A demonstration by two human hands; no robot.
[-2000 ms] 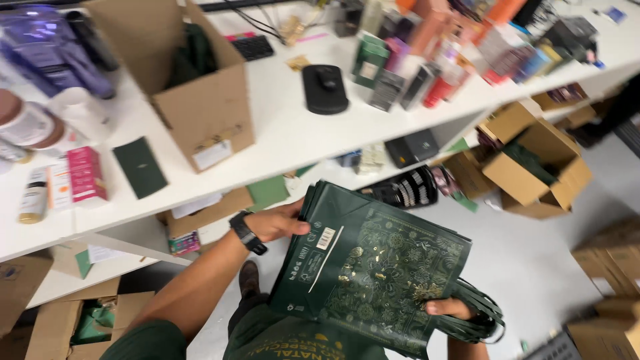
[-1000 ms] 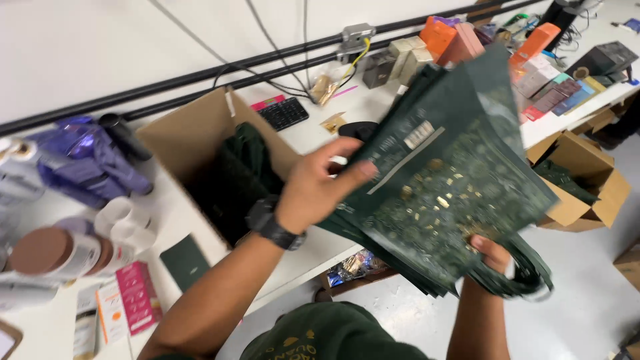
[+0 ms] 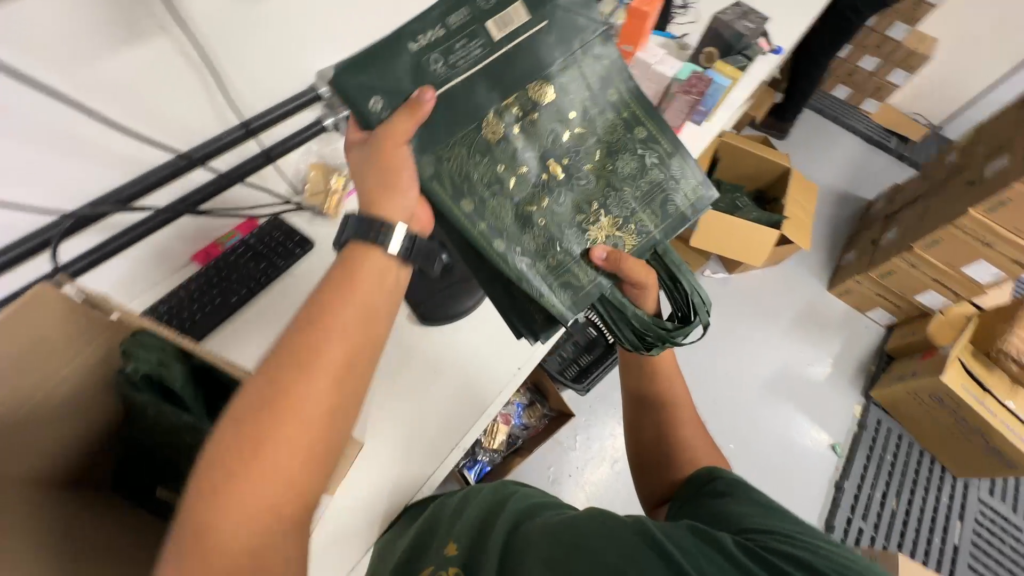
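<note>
A flat stack of dark green shopping bags (image 3: 552, 168) with gold floral print is held up over the white desk's edge. My left hand (image 3: 392, 160), wearing a black wristwatch, grips the stack's left edge, thumb on the front. With the thumb on the printed face, my right hand (image 3: 632, 276) holds the end beside the looped green handles (image 3: 672, 312). The fingers of both hands are partly hidden behind the bags. To the left, more dark green bags (image 3: 172, 400) lie in an open cardboard box (image 3: 56, 352).
On the white desk (image 3: 424, 384) are a black keyboard (image 3: 232, 276), a dark device (image 3: 444, 288) and small product boxes (image 3: 688, 96). An open carton (image 3: 748, 240) stands on the floor. Stacked cartons (image 3: 952, 248) are at right, near a grey plastic pallet (image 3: 920, 488). A person's leg (image 3: 816, 64) shows beyond.
Both hands have lifted the bag stack from low in front of the desk. My left hand has shifted its hold on the left edge. The view has swung considerably.
</note>
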